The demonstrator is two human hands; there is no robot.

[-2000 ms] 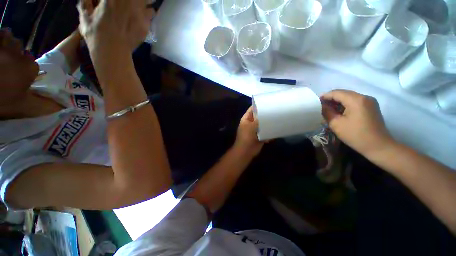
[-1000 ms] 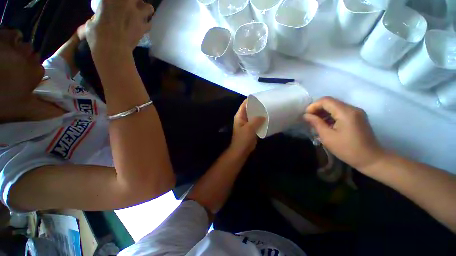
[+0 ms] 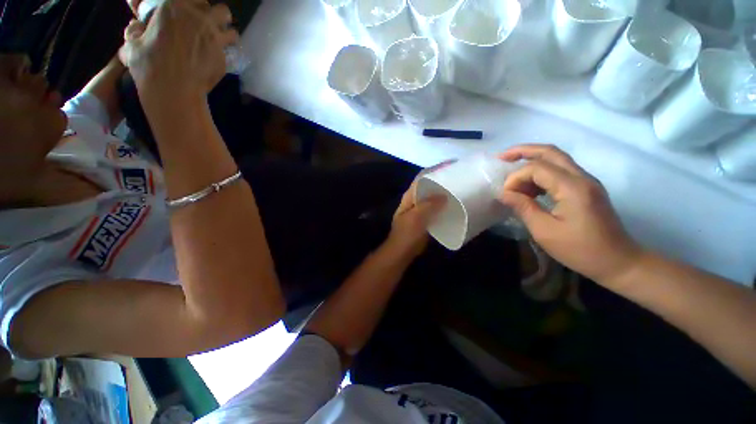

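Note:
A white hollow cup [image 3: 477, 195] lies on its side in the air over my lap, at the table edge, its open mouth towards the lower left. My left hand [image 3: 413, 222] is shut on it at the mouth end, with the thumb inside the rim. My right hand [image 3: 572, 207] is at the far end of the cup, fingers bent and pinched against it. Clear crinkly film [image 3: 537, 265] hangs below my right hand, dim against the dark clothing. Whether the fingertips grip film or cup is hard to tell.
Film-covered white cups [image 3: 412, 79] stand at the table's near edge, with larger ones [image 3: 646, 62] to the right. A black stick-like tool [image 3: 453, 133] lies on the white table cover [image 3: 580, 137]. Another person's raised arm [image 3: 217, 248] is close on the left.
The cup has turned so its mouth faces more towards me. My right hand has moved left from beyond the cup's end onto it.

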